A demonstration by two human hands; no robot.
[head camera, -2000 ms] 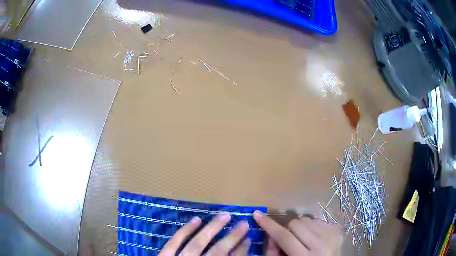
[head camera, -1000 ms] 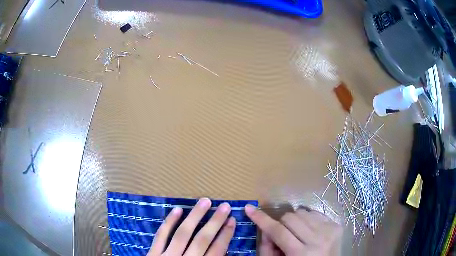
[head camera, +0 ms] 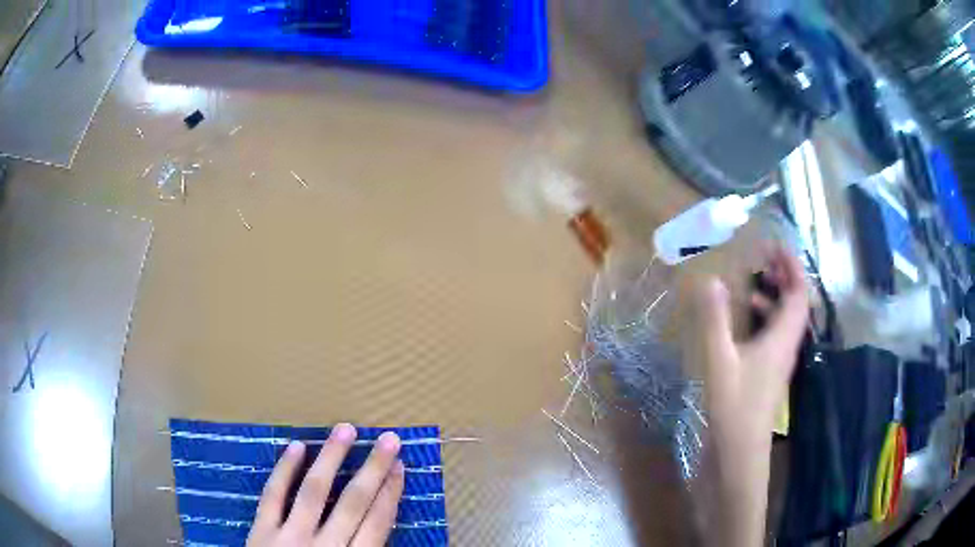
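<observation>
The blue solar cell block (head camera: 214,481) lies flat at the bottom, cut off by the lower edge, with silvery lines across it and ribbon ends sticking out at both sides. My left hand (head camera: 331,486) lies on it, fingers spread, fingertips along the top line. My right hand (head camera: 754,342) is raised at the right beside the black stand (head camera: 845,427), blurred. A dark thing shows between its thumb and fingers; I cannot tell whether it is gripped. The pile of thin ribbon (head camera: 641,374) lies left of my right forearm, partly in its shadow.
A white squeeze bottle (head camera: 700,230) and an orange-brown piece (head camera: 590,235) lie above the wire pile. A blue tray (head camera: 342,56) is at the top, a grey machine (head camera: 727,118) at upper right. Clear sheets (head camera: 70,321) lie left, with offcuts (head camera: 171,180) nearby. Red-yellow handles (head camera: 890,470) show far right.
My right hand has left the block's top right corner and moved up and right to the stand. My left hand stays on the block. The view has swung right.
</observation>
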